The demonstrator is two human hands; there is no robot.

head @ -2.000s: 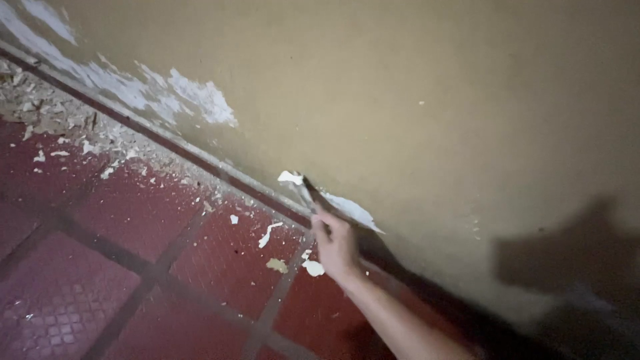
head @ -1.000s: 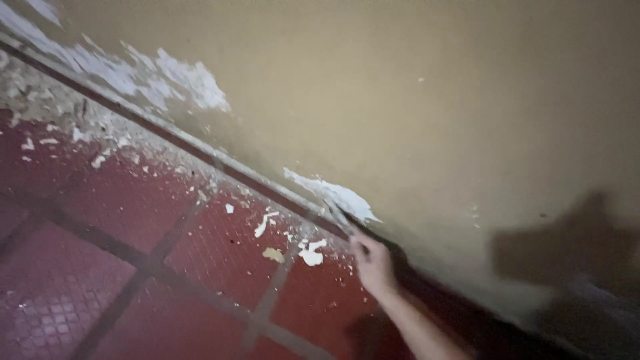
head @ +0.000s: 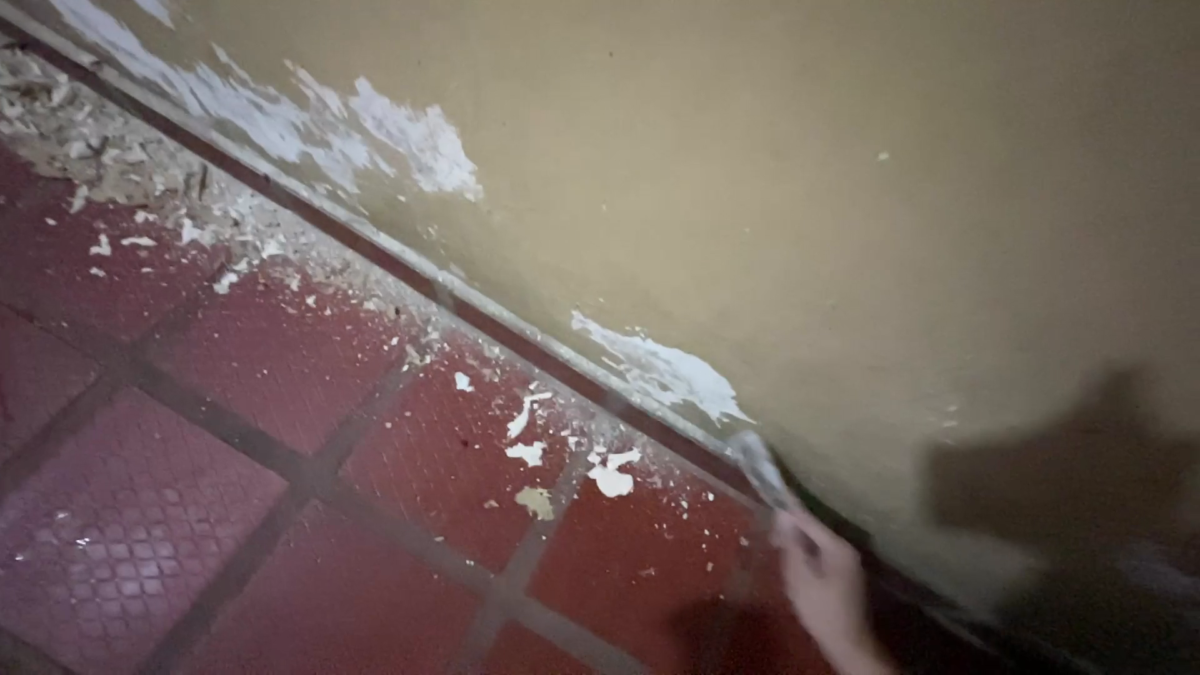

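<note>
My right hand (head: 827,581), blurred, grips a scraper (head: 761,469) with a metal blade, low at the foot of the wall. The blade is beside the top edge of the dark red baseboard (head: 525,352); whether it touches the wall cannot be told. Just up and left of it, a white scraped patch (head: 670,370) shows through the tan painted wall (head: 750,206). A larger bare patch (head: 412,141) lies further up and left. My left hand is not in view.
Paint flakes (head: 614,473) lie on the red floor tiles (head: 412,581). A thick band of flakes and dust (head: 122,155) runs along the baseboard at the upper left. A dark shadow falls on the wall at the right.
My right hand with the scraper has moved down and to the right along the foot of the wall. The white patch by the blade, partly hidden two seconds ago, shows more fully.
</note>
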